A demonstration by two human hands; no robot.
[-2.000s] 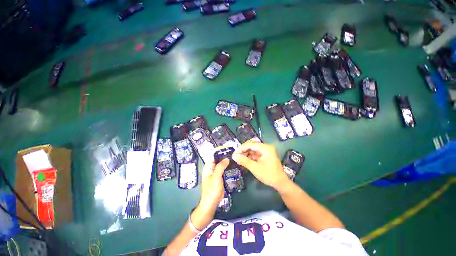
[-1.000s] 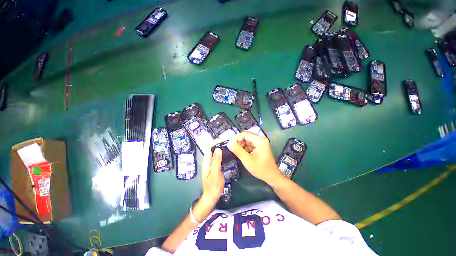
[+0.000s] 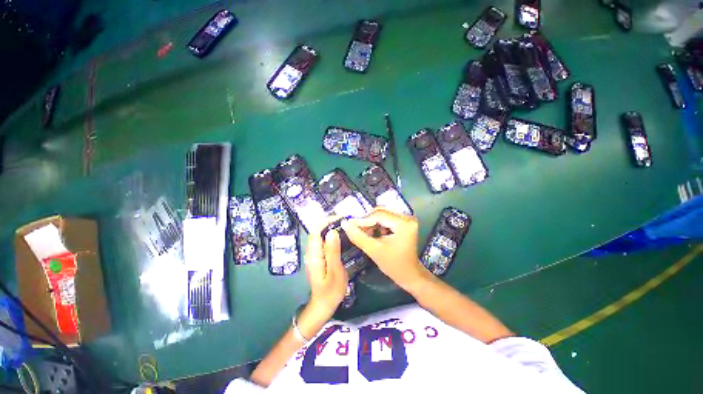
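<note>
My left hand (image 3: 326, 269) holds a dark phone assembly (image 3: 353, 254) near the bench's front edge. My right hand (image 3: 389, 240) is at the phone's upper end, thumb and fingertips pinched together there. Whether a small piece is between them is too small to tell. Several open phone housings with boards lie just beyond and left of my hands, one of them (image 3: 297, 190) pale in its lower half. Another phone (image 3: 446, 240) lies right of my right hand. A part of a phone (image 3: 349, 294) shows below my hands.
Striped strip sheets (image 3: 206, 231) and a shiny plastic bag (image 3: 159, 265) lie left. A cardboard box (image 3: 91, 285) holds a red-and-white packet (image 3: 65, 296). A thin black stick (image 3: 392, 150) lies beyond my hands. A phone pile (image 3: 512, 77) is far right; phones on the far side.
The phone in my left hand has tilted and is more covered by my fingers. The far-side phones have shifted left in view. Both hands remain together at the held phone.
</note>
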